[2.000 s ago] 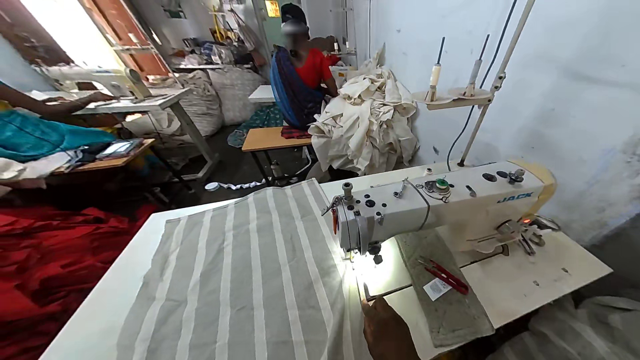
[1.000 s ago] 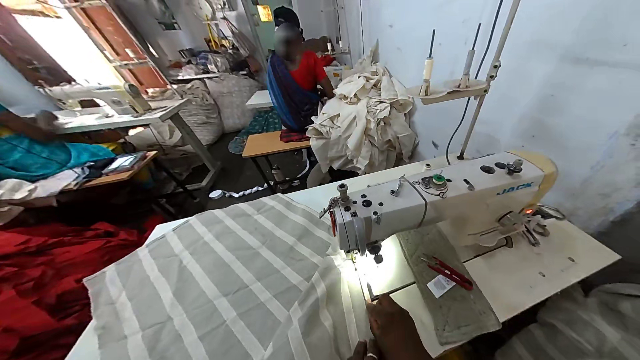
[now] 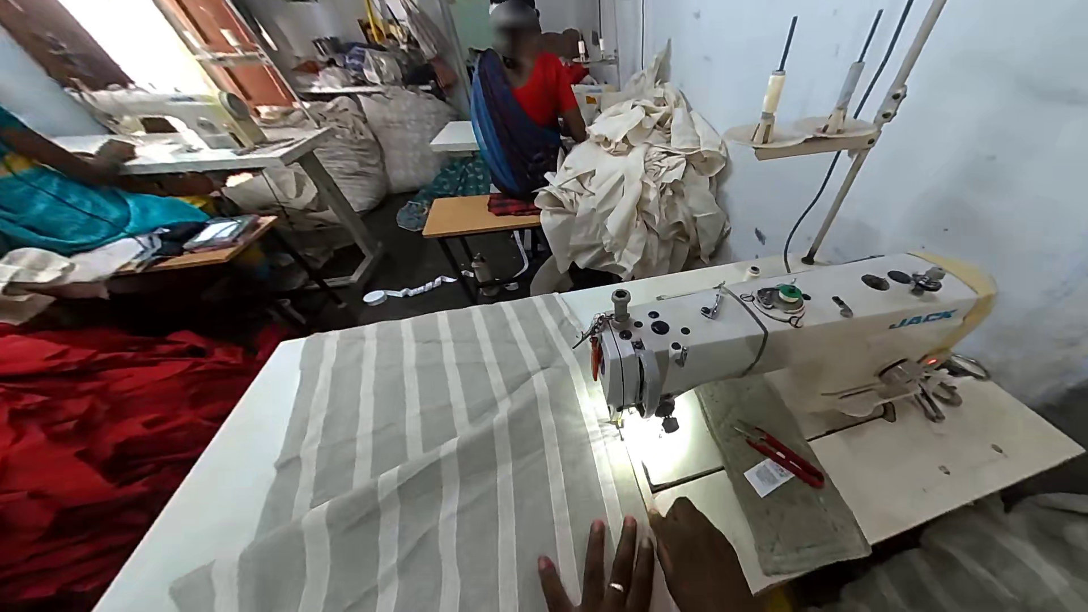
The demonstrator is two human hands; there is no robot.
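Observation:
A grey cloth with white stripes (image 3: 425,442) lies over the left of the sewing table, its right edge under the lit needle area of a Jack sewing machine (image 3: 765,331). My left hand (image 3: 603,569), a ring on one finger, rests flat on the cloth near its right edge, fingers spread. Just right of it, my right hand (image 3: 697,552) touches the cloth's edge with curled fingers; whether it pinches the edge is unclear. Red-handled thread snips (image 3: 786,455) and a small white printed label (image 3: 767,477) lie on a grey folded cloth (image 3: 790,518) right of the needle.
A thread stand (image 3: 807,140) rises behind the machine. Beyond the table are a heap of cream cloth (image 3: 637,178), a wooden stool (image 3: 480,217) and a seated person (image 3: 527,102). Red cloth (image 3: 110,425) lies at left, near another person's arm (image 3: 68,157) and a second sewing machine (image 3: 178,115).
My left hand has come into fuller view, laid on the cloth. The striped cloth has shifted and turned on the table, with a fold now across it. The snips remain on the grey cloth.

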